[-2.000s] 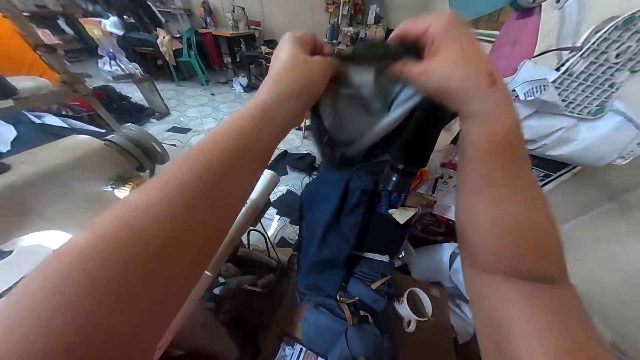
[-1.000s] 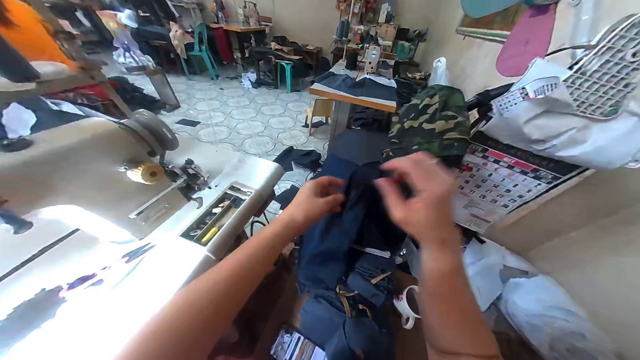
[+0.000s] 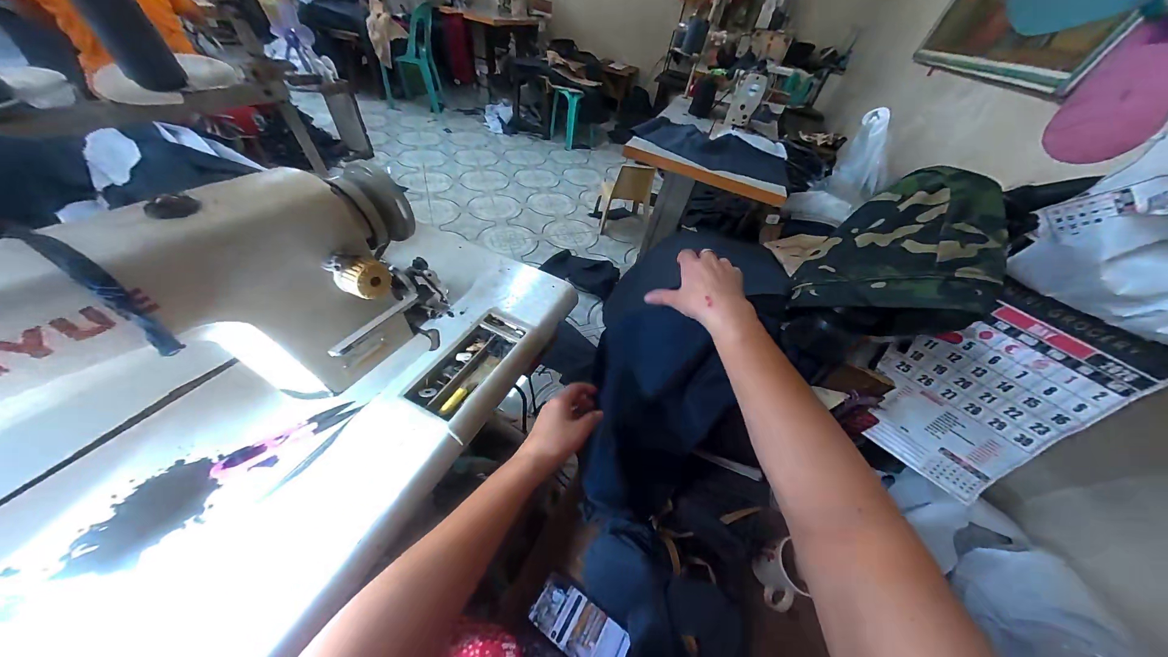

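Observation:
Dark navy cloth [image 3: 662, 365] lies draped in a heap in the middle of the view. My right hand [image 3: 707, 290] is spread over its upper part, fingers apart; whether it touches is hard to tell. At the cloth's left edge is my left hand [image 3: 568, 422], fingers bent, and whether it pinches the cloth cannot be told. A camouflage cloth item [image 3: 912, 246], rounded like a hat, rests right of the navy cloth. To the left stands a pale industrial sewing machine [image 3: 246, 265] on a white table, with small parts in a tray [image 3: 464, 365] near its corner.
A white mug [image 3: 777, 570] and a phone [image 3: 579, 620] with a lit screen sit low near the navy cloth. A paper calendar [image 3: 1013, 383] and white plastic bags [image 3: 1031, 584] are at right. Beyond stand another sewing table [image 3: 707, 164], a small stool [image 3: 628, 190] and a green chair [image 3: 420, 57].
Both hands held a blurred cloth up high, then came down to the navy cloth. My right hand has since moved forward, and the hands are farther apart. The view has turned.

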